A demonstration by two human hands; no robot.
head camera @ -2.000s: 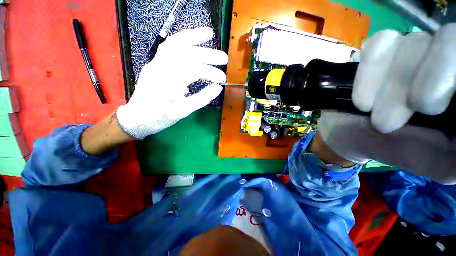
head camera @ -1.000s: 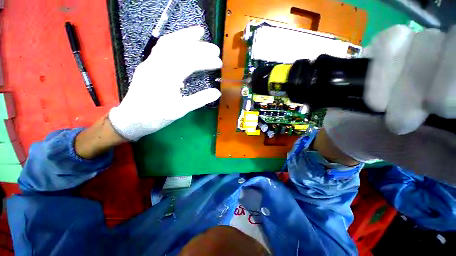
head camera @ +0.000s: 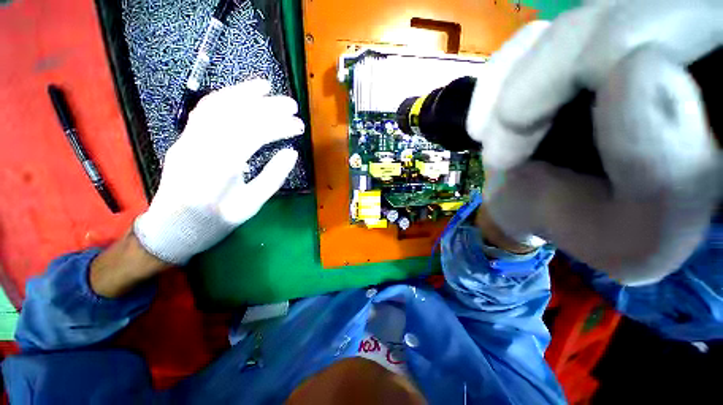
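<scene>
A green circuit board (head camera: 416, 176) with yellow parts lies in the orange fixture (head camera: 337, 229). A pale ribbed heat sink (head camera: 376, 83) runs along its far edge. My right hand (head camera: 594, 134), in a white glove, is closed around a black electric screwdriver (head camera: 448, 111) with a yellow band. The screwdriver's front end is over the board beside the heat sink; its bit cannot be made out. My left hand (head camera: 218, 170), in a white glove, is over the near part of the screw tray (head camera: 143, 79), thumb and fingers apart, with nothing visible between them.
A white-and-black marker pen (head camera: 204, 55) lies on the screws, partly behind my left hand. A black pen (head camera: 82, 149) lies on the red mat (head camera: 40, 190) at the left. The green bench mat (head camera: 246, 253) is under the fixture. A blue sleeve shows at the lower right.
The screwdriver has moved from the board's left edge to over the board by the heat sink, away from my left hand. The view has shifted, so the bench things appear further left.
</scene>
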